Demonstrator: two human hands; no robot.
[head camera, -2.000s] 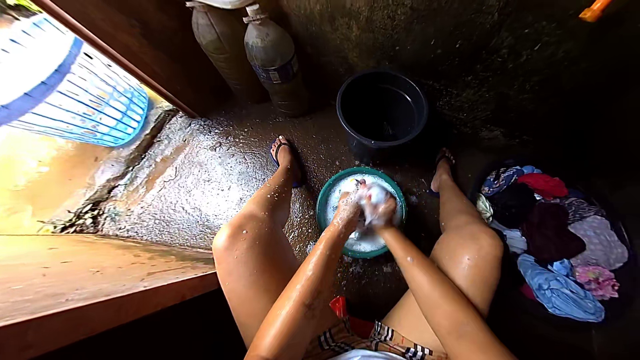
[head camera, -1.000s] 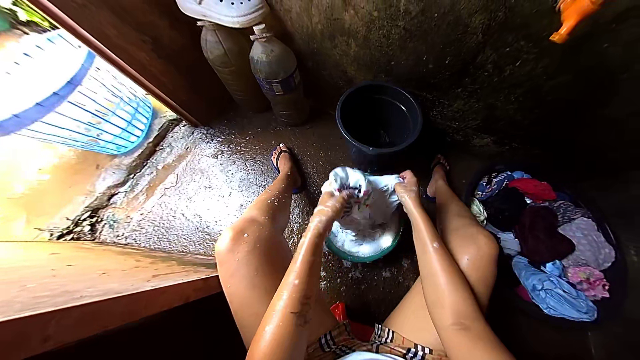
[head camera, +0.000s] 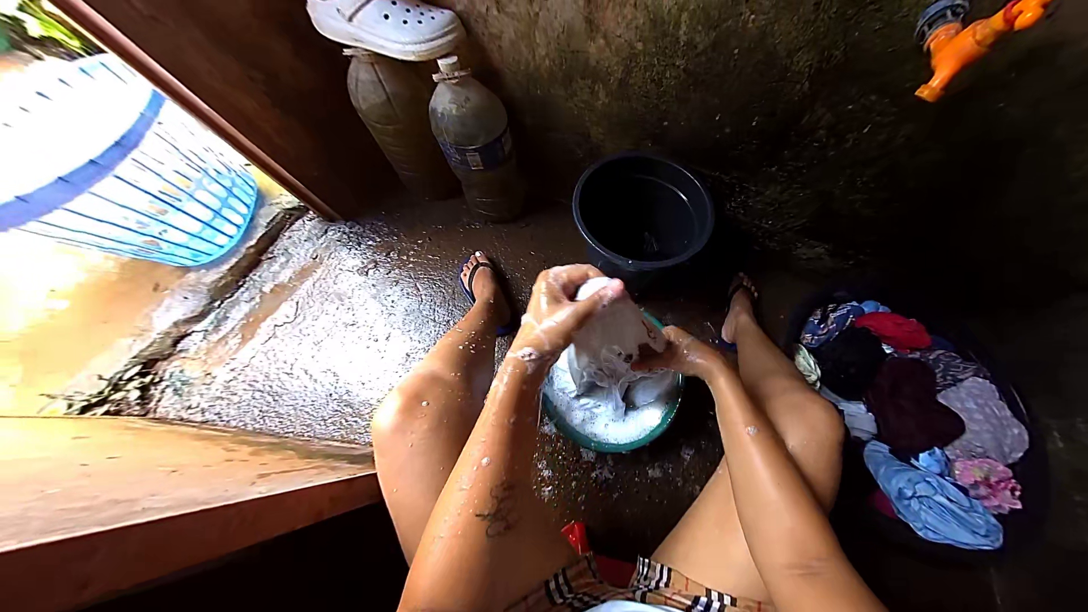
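Note:
My left hand (head camera: 557, 310), wet with suds, grips the upper part of a white wet cloth (head camera: 612, 336). Lower and to the right, my right hand (head camera: 677, 353) holds the same cloth at its side. The cloth hangs down into a green basin (head camera: 625, 445) of foamy water between my legs. Part of the cloth lies in the suds. Just beyond the basin stands a black bucket (head camera: 646, 212).
Assorted clothes (head camera: 914, 408) fill a dark tub at the right. Large bottles (head camera: 476, 140) stand by the wall, a white clog (head camera: 387, 25) above them. An orange tap (head camera: 960, 55) juts from the wall. Outside the doorway is a blue-and-white plastic basket (head camera: 170, 191).
Two seconds ago both hands were together low in the foamy basin. A second ago they held the cloth spread above it; now the left hand holds it bunched higher, the right hand lower.

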